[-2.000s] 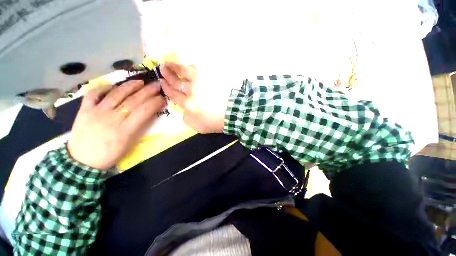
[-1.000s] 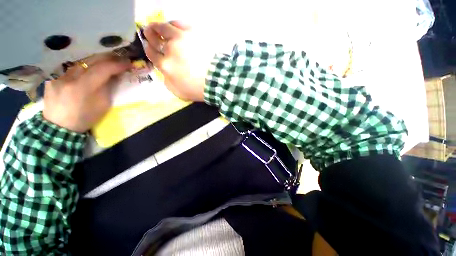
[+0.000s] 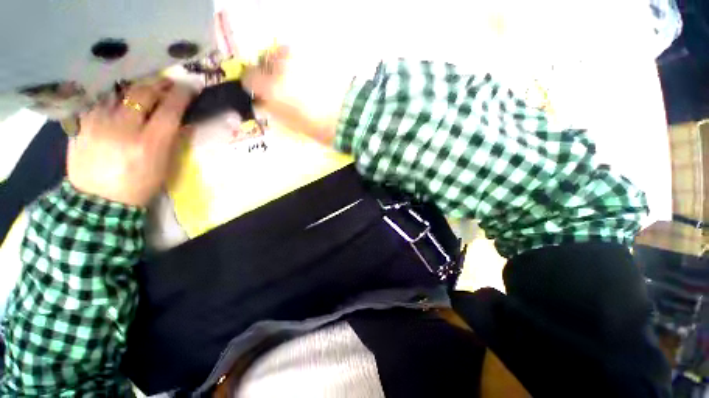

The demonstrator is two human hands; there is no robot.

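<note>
A short black webbing piece (image 3: pixel 221 102) lies between my hands, beside the needle area (image 3: pixel 206 70) of the sewing machine. My left hand (image 3: pixel 128 144) holds its left end, with fingers partly under the machine head. My right hand (image 3: pixel 276 97) holds its right end; its fingers are blurred and washed out by glare. Whether a buckle is on this piece cannot be told. Black straps (image 3: pixel 256 256) lie across my lap, with silver rectangular buckles (image 3: pixel 420 237) at their right end.
The pale machine head (image 3: pixel 101 39) with dark round holes is at the upper left. Yellow tape (image 3: pixel 206 202) and handwritten marks (image 3: pixel 255 146) are on the white table (image 3: pixel 466 27). Loose threads (image 3: pixel 538 93) lie at right. A clear plastic bag (image 3: pixel 662 27) is at the far upper right.
My hands have moved apart, showing more of the black piece between them. My right hand has shifted slightly right. The pale gap between the lap straps has narrowed.
</note>
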